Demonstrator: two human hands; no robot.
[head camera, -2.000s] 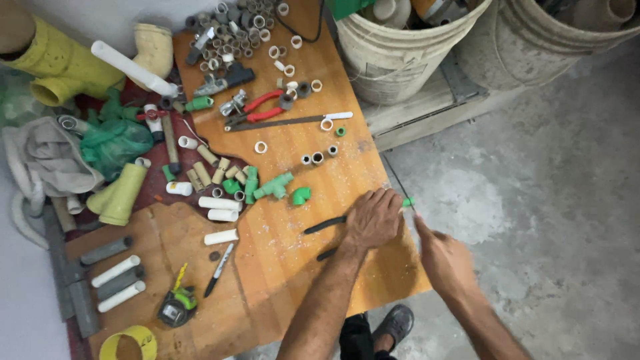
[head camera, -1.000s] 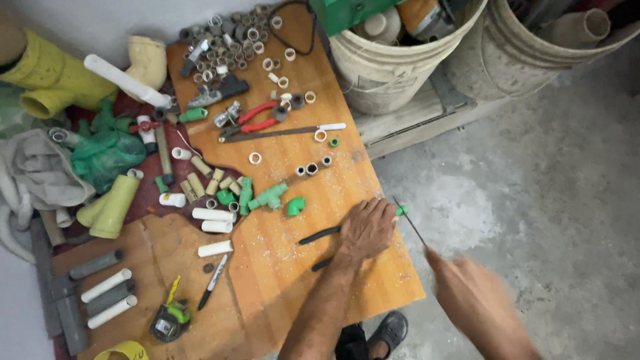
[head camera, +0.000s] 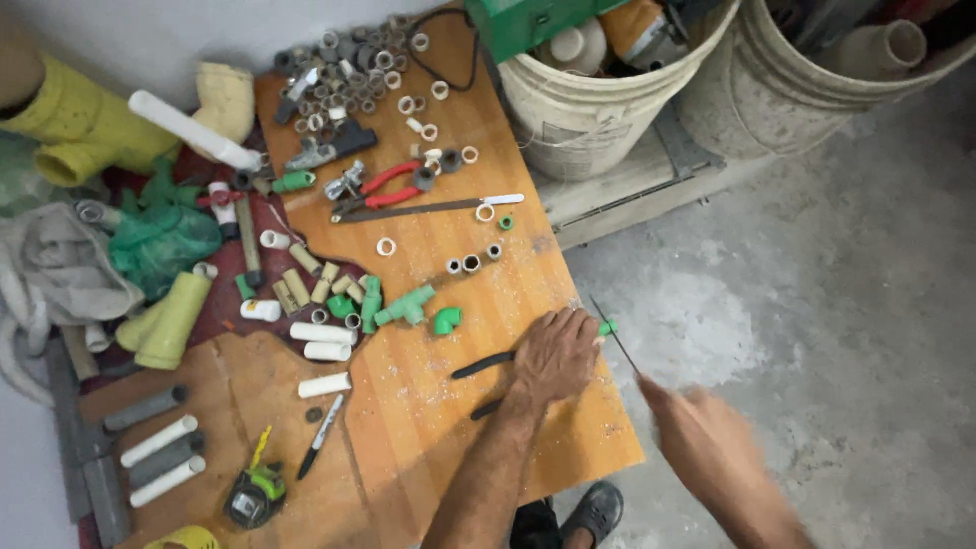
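Observation:
Near the right edge of the wooden table (head camera: 534, 450), my left hand (head camera: 557, 354) presses down on a black-handled tool (head camera: 483, 364), whose head it hides. A short green plastic pipe piece (head camera: 608, 327) sticks out past the fingers, over the table's edge. My right hand (head camera: 698, 427), blurred, grips a thin saw blade (head camera: 616, 335) whose edge lies across the green piece. A green elbow fitting (head camera: 447, 320) and a green tee fitting (head camera: 406, 305) lie left of my left hand. Red-handled pliers (head camera: 393, 183) and a long thin blade (head camera: 427, 208) lie farther back.
White pipe pieces (head camera: 324, 384), a marker (head camera: 320, 436) and a tape measure (head camera: 255, 494) lie at the left. Many small pipe rings (head camera: 393, 79) are heaped at the back. Two buckets (head camera: 591, 114) stand behind the right edge; a shoe (head camera: 597, 509) shows below.
My right hand and the saw blade have shifted slightly relative to the table edge. My left hand has stayed on the black-handled tool.

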